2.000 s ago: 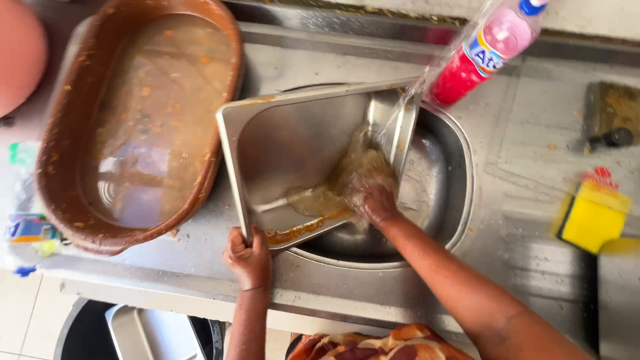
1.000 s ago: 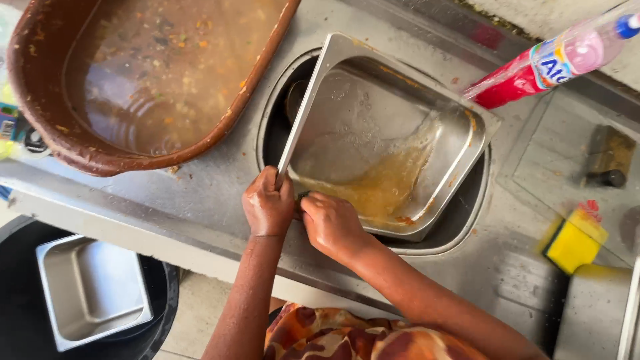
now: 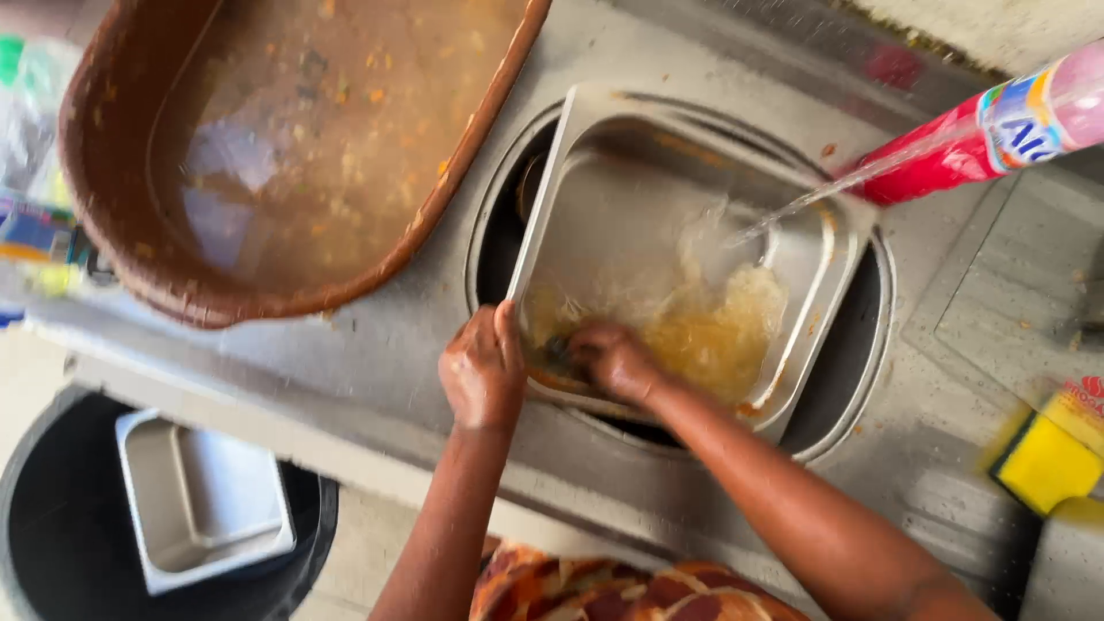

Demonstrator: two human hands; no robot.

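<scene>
A rectangular stainless steel food pan (image 3: 638,224) lies tilted over the oval sink basin (image 3: 873,379), with yellowish water and brown residue along its near and right sides. My left hand (image 3: 485,366) grips the pan's rim at its near left corner. Inside the pan, my right hand (image 3: 614,360) is blurred and down in the water at the near side, by a small dark thing that may be a scouring pad; whether the fingers close on it is unclear. A stream of water (image 3: 798,203) falls into the pan from the upper right.
A big brown tub (image 3: 470,147) of murky water with food bits stands at the left. A bottle of red liquid (image 3: 936,159) stands behind the sink, and a yellow sponge (image 3: 1048,457) lies at the right. Below the counter, a black bin (image 3: 52,509) holds a smaller steel pan (image 3: 203,500).
My right hand has moved from beside my left hand near the rim into the pan. Two seconds ago it was under the water stream, with the pan tilted differently.
</scene>
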